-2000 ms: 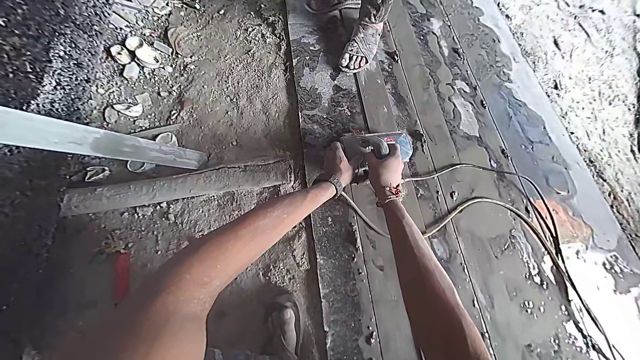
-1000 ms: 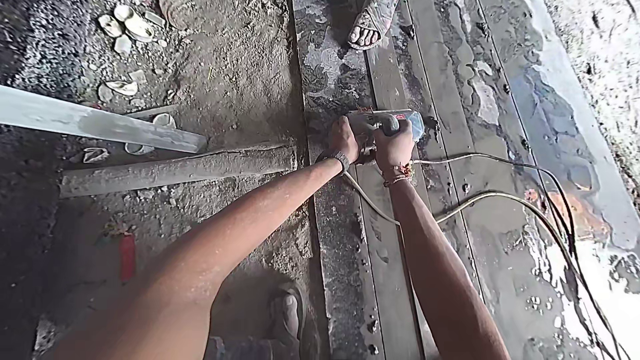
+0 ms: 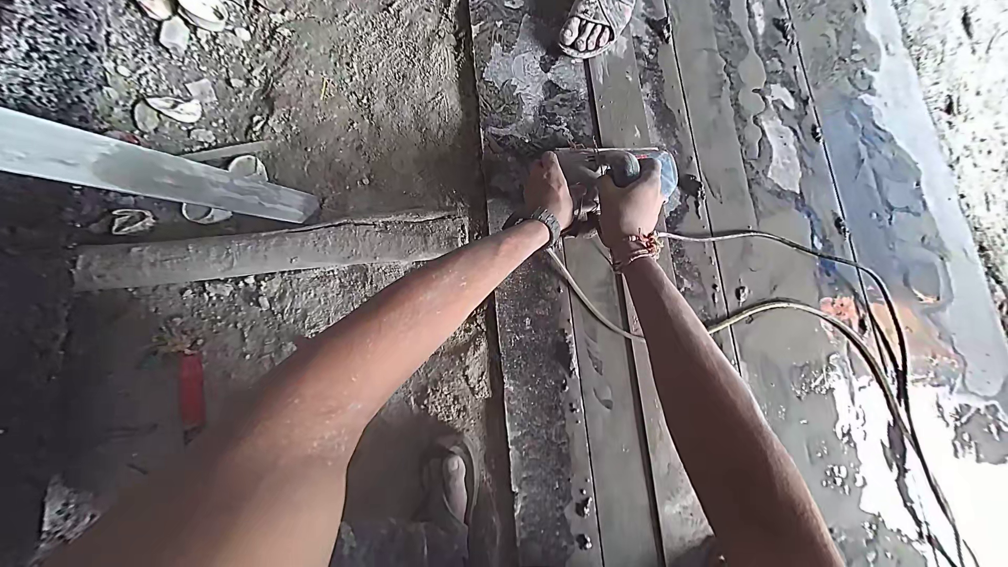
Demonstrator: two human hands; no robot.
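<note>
Both my hands grip a handheld power tool (image 3: 583, 164), whose exact type I cannot tell, on the wet stone slabs. My left hand (image 3: 549, 189), with a dark watch on the wrist, is closed around its left side. A dark rounded knob shows beside my right hand (image 3: 630, 203), which holds the right side; a red and beige thread bracelet circles that wrist. A blue part sticks out past the right hand. Under the hands the tool's underside is hidden. A pale hose (image 3: 587, 301) and a cable (image 3: 744, 234) run from near the tool to the right. Long narrow stone strips (image 3: 610, 386) lie below.
A sandaled foot (image 3: 591, 31) of another person stands on the slabs ahead. At left are a slanting pale bar (image 3: 150, 169), a mud-coated beam (image 3: 268, 246), a red object (image 3: 190, 394) and broken shells or cups. My own foot (image 3: 454, 484) is at the slab edge. Hose and cables curve at right.
Both my hands and the tool have moved a little forward along the strips, toward the other person's foot. The view has shifted somewhat.
</note>
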